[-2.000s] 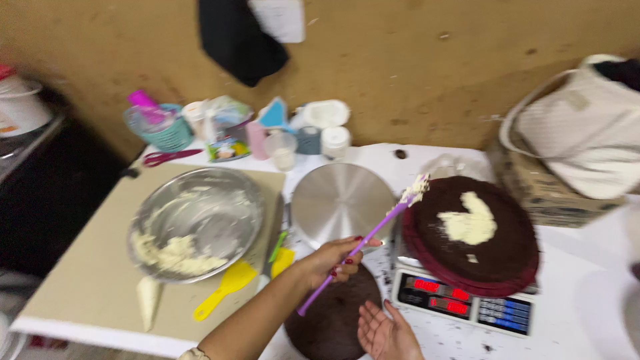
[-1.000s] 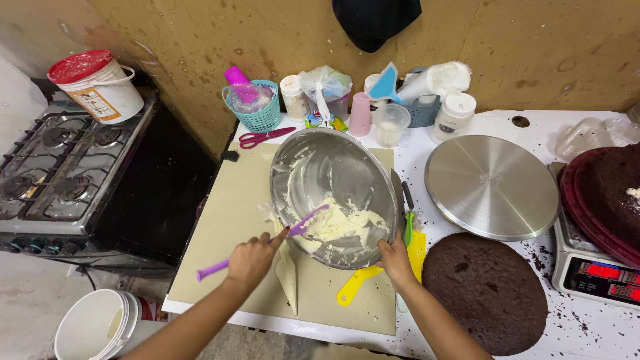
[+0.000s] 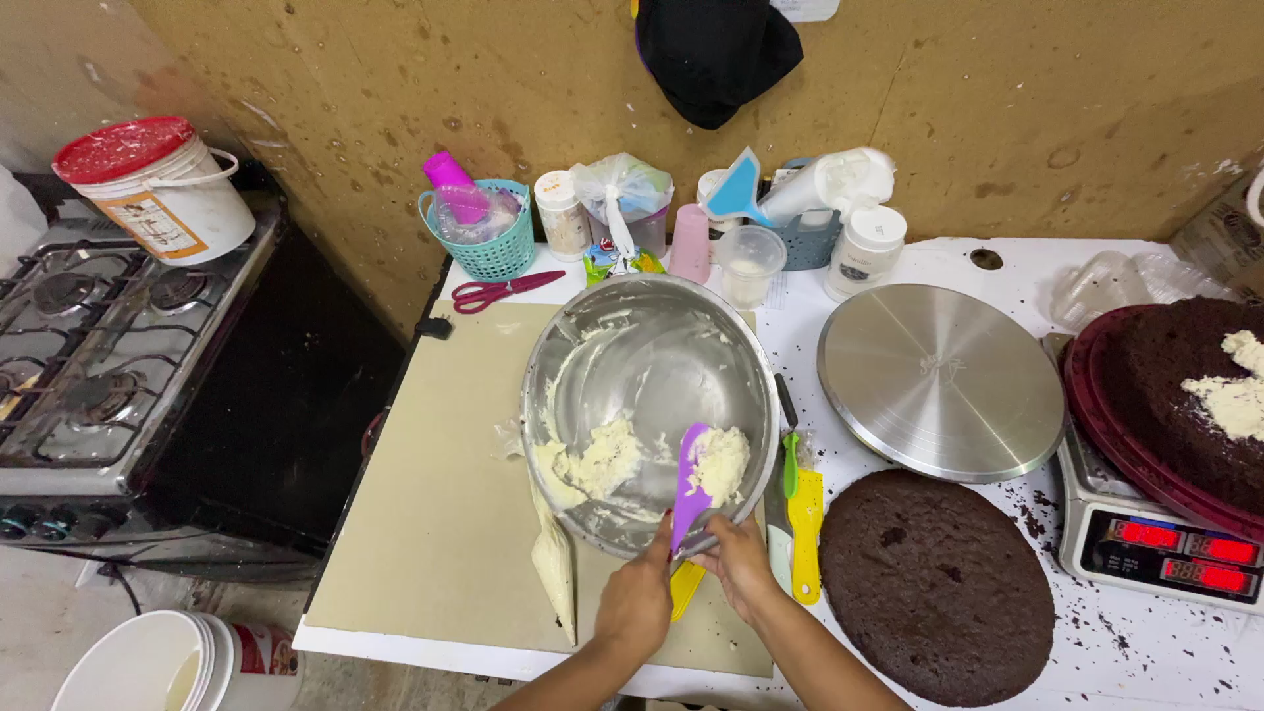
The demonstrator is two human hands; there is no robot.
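Note:
My left hand (image 3: 637,597) is closed on the handle of a purple spatula (image 3: 690,484), whose blade lies inside a steel mixing bowl (image 3: 671,346) against a lump of pale cream (image 3: 721,464). With its fingers on the bowl's near rim, my right hand (image 3: 739,568) steadies it at the lower right. More cream (image 3: 602,459) sits in the bowl's lower left, and smears coat the wall. A filled piping bag (image 3: 553,573) lies left of my hands. Right of the bowl are a yellow scraper (image 3: 807,533) and a round chocolate cake layer (image 3: 938,592).
A metal turntable (image 3: 940,380) stands behind the cake layer. A digital scale (image 3: 1155,553) bears a red plate with a cream-topped cake (image 3: 1175,395). Scissors (image 3: 509,290), a teal basket (image 3: 494,247) and several jars line the back. A stove (image 3: 128,365) with a bucket (image 3: 173,197) is at left.
The purple spatula has gone from over the cake to the bowl. Since one second ago its blade has moved to the bowl's lower right, and the cream there now forms two separate lumps.

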